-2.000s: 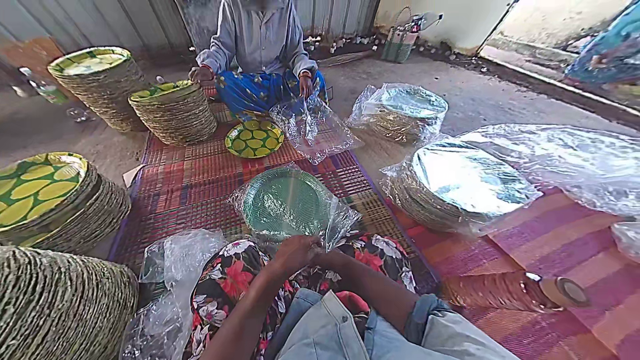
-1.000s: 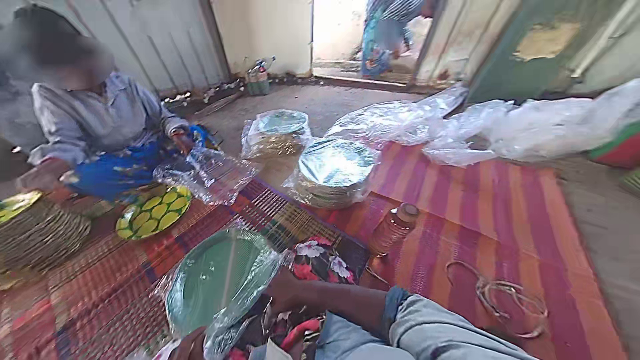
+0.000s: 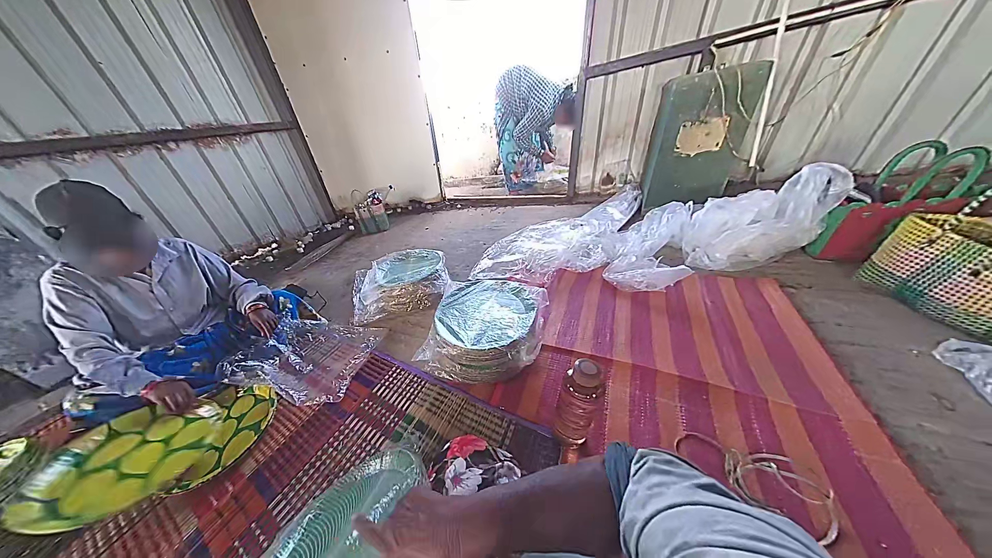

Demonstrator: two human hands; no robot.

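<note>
My right hand (image 3: 430, 523) rests against the edge of a round green plate in clear plastic wrapping (image 3: 356, 500), low in the view; whether its fingers grip it is unclear. My left hand is outside the frame. Just beyond my right forearm a copper-coloured bottle-shaped vessel (image 3: 581, 403) stands on the striped mat. Farther ahead stand two plastic-wrapped stacks of round plates, the nearer (image 3: 487, 329) partly on the mat, the farther (image 3: 407, 283) on the floor. Yellow and green patterned plates (image 3: 147, 449) are at the left, by a seated person's hand.
A seated person (image 3: 147, 302) at the left touches clear plastic sheeting (image 3: 310, 356). Crumpled plastic sheets (image 3: 573, 244) lie behind the striped mat (image 3: 736, 349). A cord loop (image 3: 775, 473) lies at the right, woven baskets (image 3: 938, 263) farther back. Another person (image 3: 527, 124) bends in the doorway.
The view has swung right. The wrapped green plate, flat on my lap two seconds ago, was raised and tilted one second ago. My left hand has left the view.
</note>
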